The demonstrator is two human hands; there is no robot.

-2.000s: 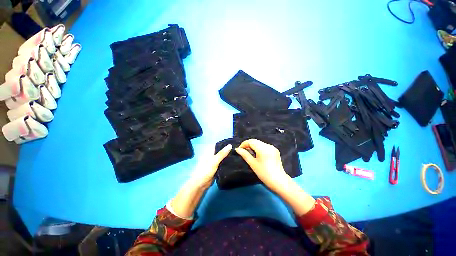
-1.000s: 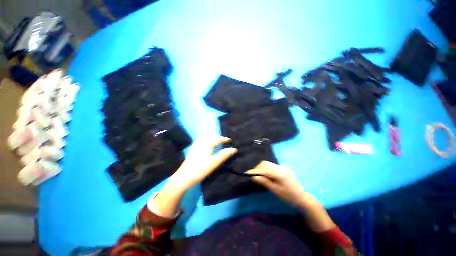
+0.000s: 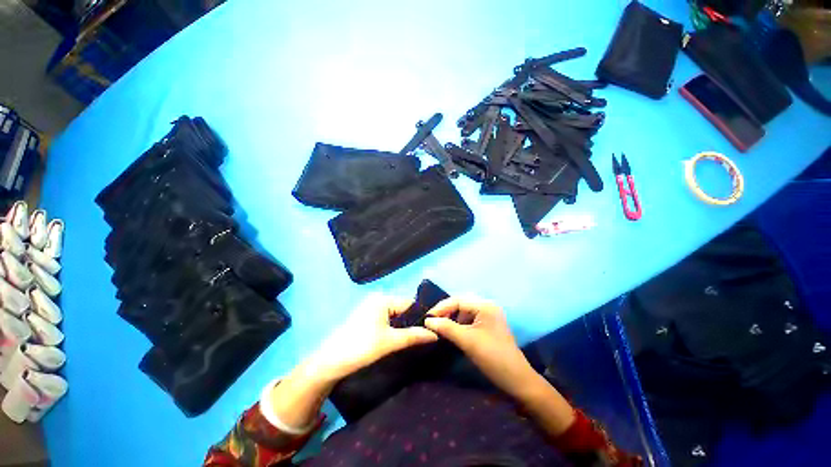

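My left hand (image 3: 372,330) and my right hand (image 3: 474,330) meet close to my body at the table's front edge. Both pinch a black pouch (image 3: 425,297) at its upper corner. The rest of that pouch is dark against my clothing and partly hidden by the hands. Any small metal part between the fingertips cannot be made out. Two black pouches (image 3: 401,223) lie overlapping just beyond the hands. A heap of black straps (image 3: 538,128) lies to their right, with a few loose straps at its left side.
An overlapping row of pouches (image 3: 196,274) lies left. Red snips (image 3: 627,189), a pink-and-white packet (image 3: 567,224), a tape roll (image 3: 714,178), a phone (image 3: 722,111) and a black case (image 3: 641,50) lie right. White pieces (image 3: 32,310) stand far left. Black pieces (image 3: 729,319) lie below the table at right.
The view has swung right. The hands have drawn a pouch off the middle pile towards my body, and both now pinch its corner together.
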